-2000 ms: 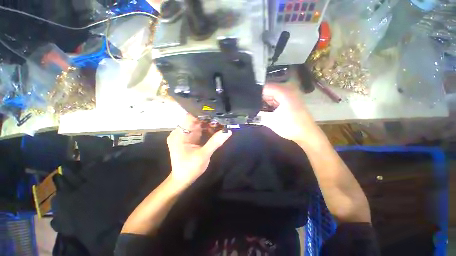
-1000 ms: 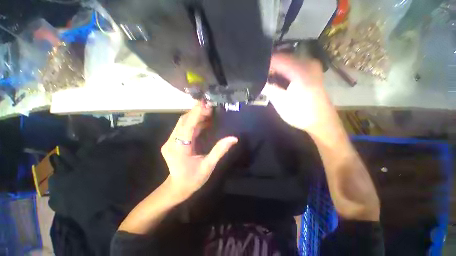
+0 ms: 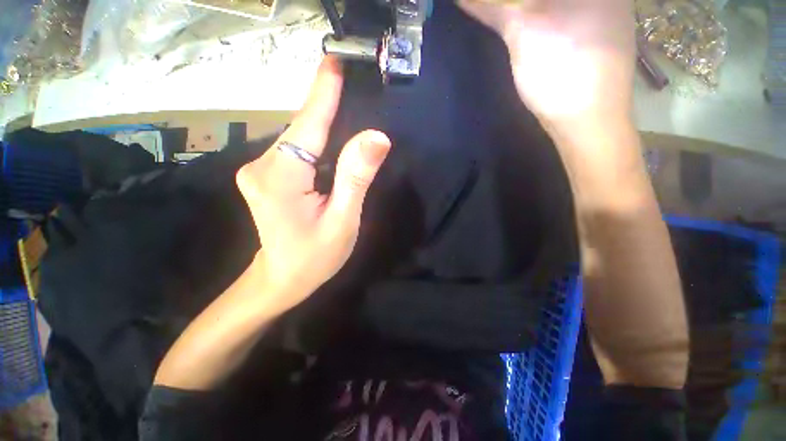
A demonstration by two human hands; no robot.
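Observation:
The black garment (image 3: 457, 164) lies over the lap and up to the machine at the table edge. The metal button clamp (image 3: 402, 53) is at the top centre, over the cloth. My left hand (image 3: 302, 189), with a ring, is left of the clamp, its index fingertip touching the metal part there; thumb and index are apart, other fingers hidden. My right hand (image 3: 569, 60) is at the top right, its fingers cut off by the frame edge and overexposed. I cannot tell what it holds. No button shows clearly at the clamp.
A pale table (image 3: 164, 93) crosses the top. A bag of gold buttons (image 3: 685, 39) and a thin dark tool (image 3: 652, 69) lie at the right. Clear plastic lies top left. A blue crate by the lap (image 3: 541, 366) and a blue crate at right (image 3: 758, 258) stand below the table.
The view has moved closer to the clamp, and the machine's black cover has left the picture. Both hands look larger and higher. The left thumb has parted from the clamp area.

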